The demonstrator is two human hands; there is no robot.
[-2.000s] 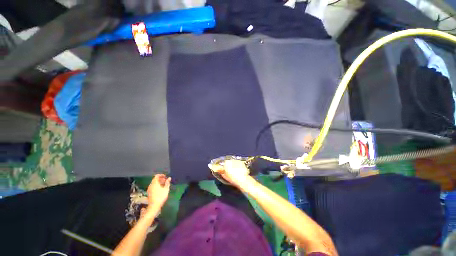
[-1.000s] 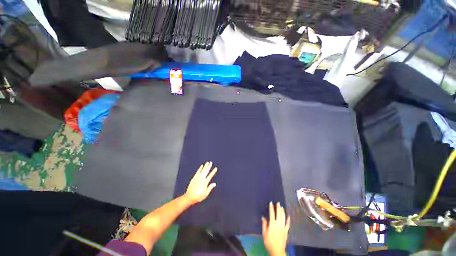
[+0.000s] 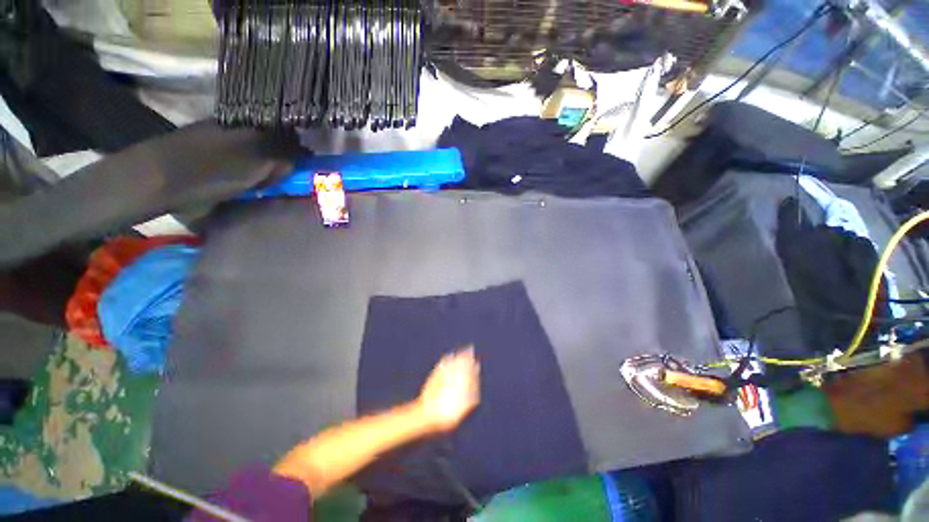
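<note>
A dark navy skirt (image 3: 509, 357) lies flat on the dark grey padded ironing table (image 3: 255, 347). Its narrower end points to the far side, and its near end reaches the table's near edge. My left hand (image 3: 450, 393) is over the middle of the skirt, blurred; whether its fingers hold cloth cannot be told. My right hand is not in view. The silver steam iron (image 3: 657, 385) with its orange-tan handle rests on the table right of the skirt, apart from it.
A blue bolster (image 3: 407, 170) and a red and white packet (image 3: 330, 199) lie at the far edge, beside heaped dark cloth (image 3: 550, 158). A yellow hose (image 3: 874, 296) hangs at right. A navy pile (image 3: 795, 474) sits lower right. Black hangers (image 3: 321, 66) stand beyond.
The skirt has moved towards me, away from the table's far edge. My left hand has shifted onto its middle. My right hand has left the view. Earlier it held the iron, then lay on the skirt.
</note>
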